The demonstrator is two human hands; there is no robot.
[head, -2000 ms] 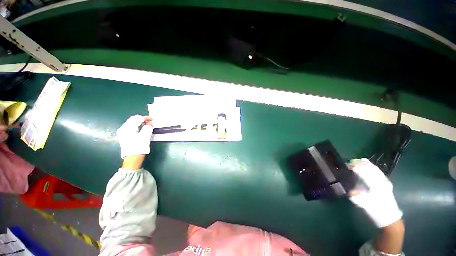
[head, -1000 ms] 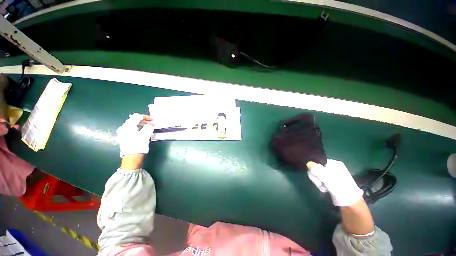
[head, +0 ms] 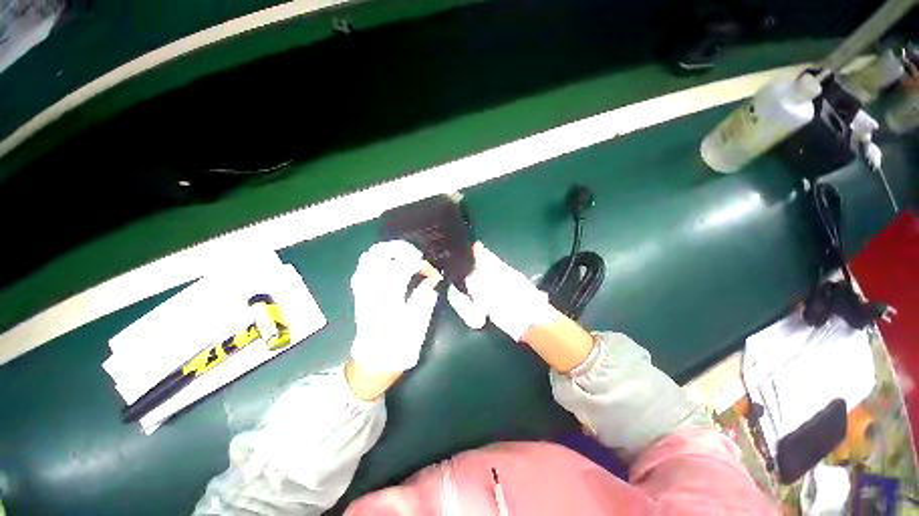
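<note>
A black socket block (head: 431, 224) lies on or just above the green bench top, close to the pale rail. My left hand (head: 395, 307), in a white glove, is at its near left edge with fingertips bent over it; whether it grips is hidden. My right hand (head: 496, 292), also gloved, holds the block's near right corner. A coiled black power cord (head: 574, 280) lies right of the block, its plug (head: 578, 199) at the far end. A yellow-black hand tool (head: 217, 350) lies on white sheets (head: 181, 312) at the left.
The pale rail (head: 534, 154) crosses behind the block, with the dark green conveyor beyond. A squeeze bottle (head: 761, 123) stands at far right by another black device (head: 821, 136). White papers (head: 816, 363) and a dark phone-like object (head: 812, 440) lie at lower right, near a red panel (head: 895, 292).
The view has turned right. My left hand has left the white sheets and come to the block. The block now lies between both hands, near the rail.
</note>
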